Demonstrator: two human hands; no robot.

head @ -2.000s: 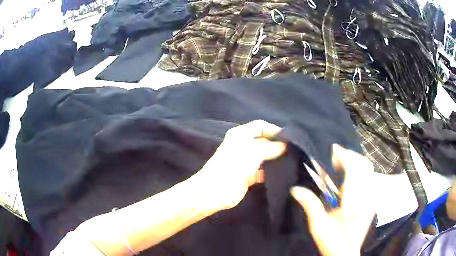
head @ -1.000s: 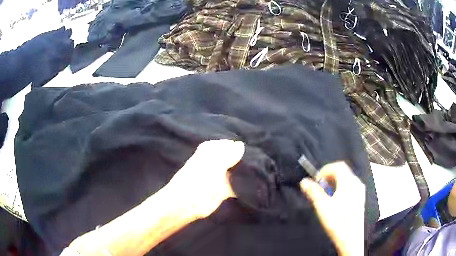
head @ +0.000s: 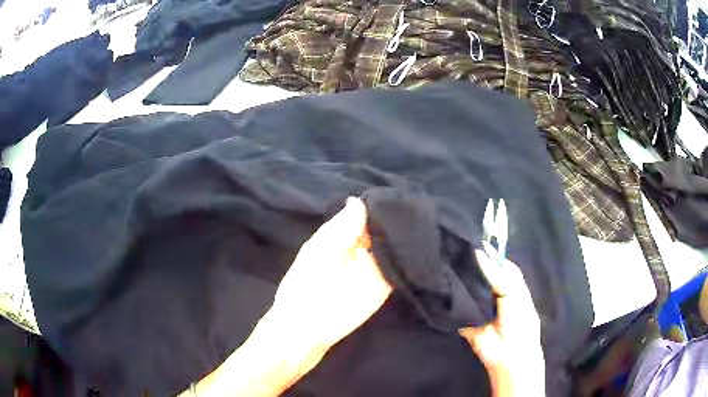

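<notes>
A wide dark garment [head: 194, 194] covers the table in front of me. My left hand [head: 334, 271] grips a raised fold of it near the middle, with the thumb on top. My right hand [head: 508, 326] is to the right of that fold and holds the thread snips [head: 495, 225]. Their two pale blades point up and away, a little apart, over the cloth. The fingers of my right hand also touch the folded edge of the garment; how firmly is hard to tell. No loose thread can be made out.
Plaid garments [head: 458, 58] with white loops [head: 401, 71] are heaped beyond. Other dark garments lie at the far left [head: 54, 85] and right [head: 683, 198]. A blue bin or stool [head: 683, 302] and a person's sleeve [head: 671, 368] show at lower right.
The garment's fold has been lifted and opened between my hands. The snips have turned from pointing up-left to pointing upward, and my right hand has moved against the fold.
</notes>
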